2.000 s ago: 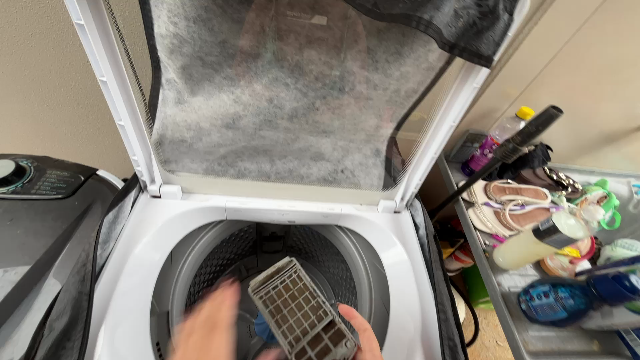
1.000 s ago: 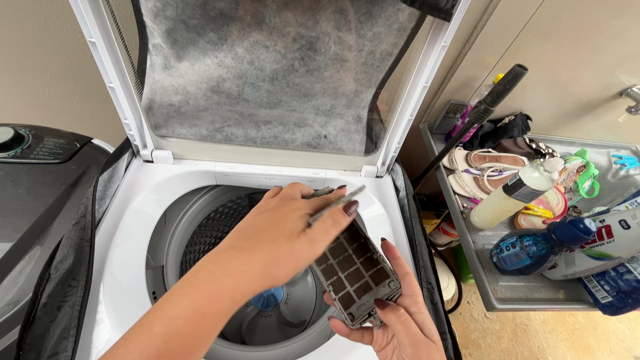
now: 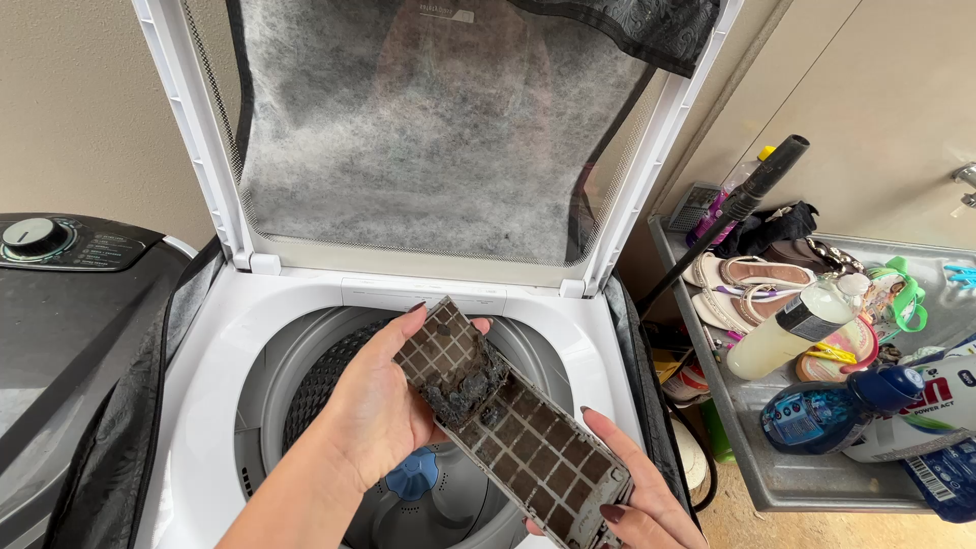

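A grey plastic lint filter (image 3: pixel 534 450) from a washing machine lies unfolded between both hands, above the open tub (image 3: pixel 305 381). Its two grid halves join at a hinge line, where a clump of dark wet lint (image 3: pixel 463 393) sits. My left hand (image 3: pixel 381 396) grips the upper half by its edges, thumb on the near side and fingertips behind. The lower end of the other half is held in my right hand (image 3: pixel 640 488). Brown residue coats the mesh. Below, the blue centre cap (image 3: pixel 412 473) of the agitator shows in the drum.
The raised lid (image 3: pixel 427 152) with its fabric cover stands behind the tub. At the left is a dark appliance with a knob (image 3: pixel 34 236). A grey sink (image 3: pixel 823 480) at the right holds sandals (image 3: pixel 747 282), a clear bottle (image 3: pixel 793 328) and a blue bottle (image 3: pixel 831 404). A black tube (image 3: pixel 732 213) leans there.
One second ago my left hand was over the filter's top end; now the filter is opened out, exposing the lint clump. My left hand now holds the opened half.
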